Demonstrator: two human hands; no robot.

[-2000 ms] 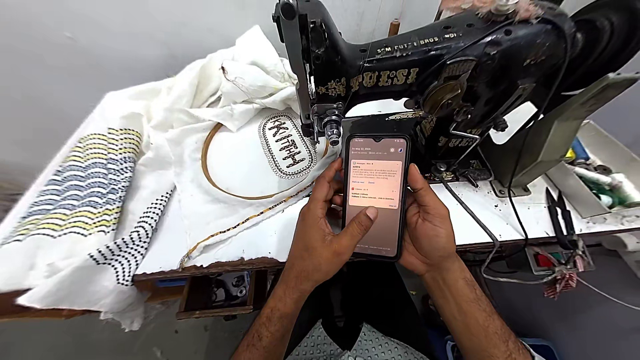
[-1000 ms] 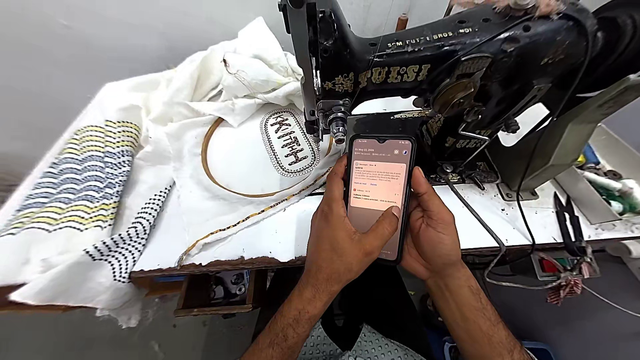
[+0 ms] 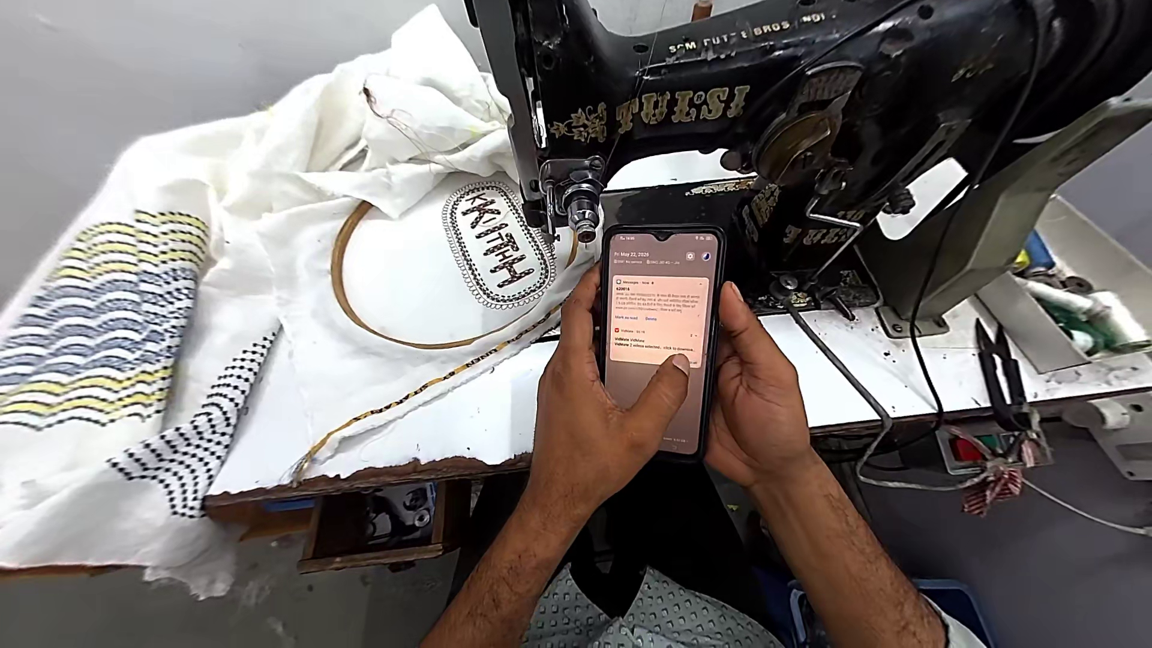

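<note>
A black-edged smartphone [image 3: 661,315] stands upright between my two hands, its screen lit with notification panels. My left hand [image 3: 598,405] grips its left side, and the thumb rests on the lower part of the screen. Around the right edge of the phone my right hand [image 3: 760,396] is closed. Just behind it is the needle head of a black Tulsi sewing machine [image 3: 684,108]. White cloth [image 3: 405,261] with an embroidered oval patch [image 3: 499,245] is stretched in a wooden embroidery hoop [image 3: 340,270], left of the phone.
More white cloth with yellow, grey and black stitching [image 3: 108,315] hangs over the left table edge. Thread snips [image 3: 1001,373] lie at the right near a cable and switch box [image 3: 976,450]. A tray of thread spools [image 3: 1080,310] sits far right. An open drawer [image 3: 387,531] juts out below.
My left thumb has moved from the lower middle of the screen toward its right side. Both hands keep hold of the phone, and the screen still shows notification panels.
</note>
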